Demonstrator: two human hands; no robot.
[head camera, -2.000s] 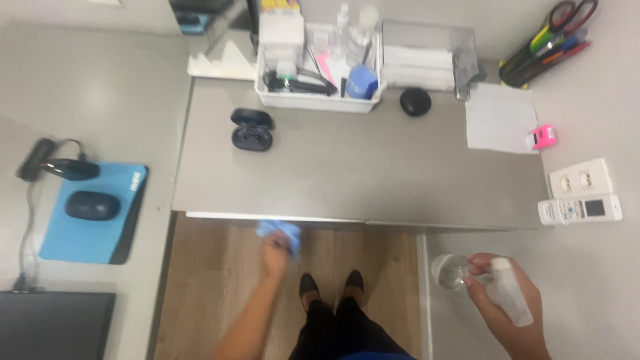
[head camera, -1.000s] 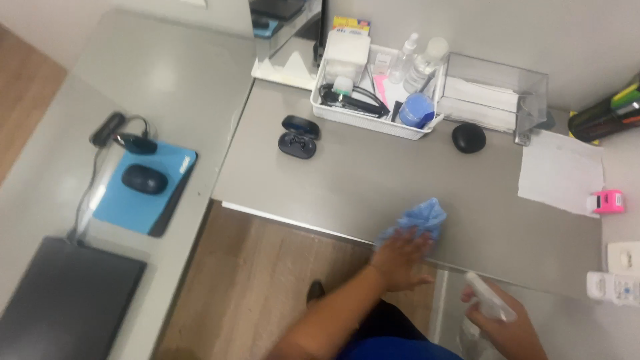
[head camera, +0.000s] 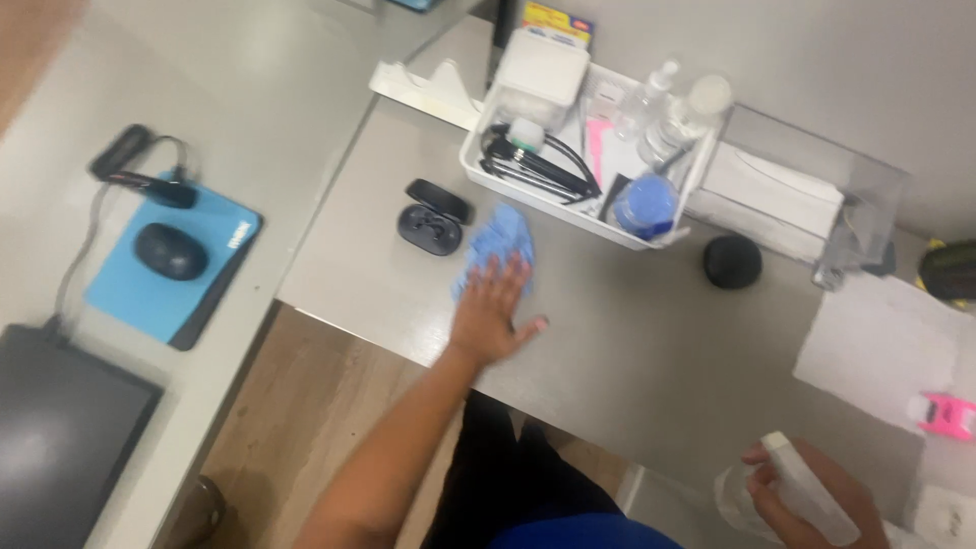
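Note:
My left hand (head camera: 492, 313) lies flat with fingers spread on a crumpled blue cloth (head camera: 499, 236), pressing it on the grey desktop (head camera: 610, 358). Just left of the cloth sits an open black earbud case (head camera: 432, 217). My right hand (head camera: 820, 492), at the lower right, is closed around a clear spray bottle with a white trigger head (head camera: 808, 488); the bottle's lower part is blurred. Behind the cloth stands a white plastic basket (head camera: 549, 211) holding bottles, a white-lidded container (head camera: 543, 65), a blue-lidded jar (head camera: 646, 202) and black-handled tools.
A round black object (head camera: 732, 261), a clear acrylic box (head camera: 808, 137), a white paper sheet (head camera: 877, 343) and a pink item (head camera: 948, 415) lie to the right. On the adjoining left desk are a black mouse (head camera: 171, 251) on a blue mouse pad (head camera: 130, 305) and a dark laptop (head camera: 69, 450).
My left hand and the blue cloth have moved left across the desktop, to beside the earbud case. Two seconds ago the cloth was off the desk's front edge. The view has turned and come closer.

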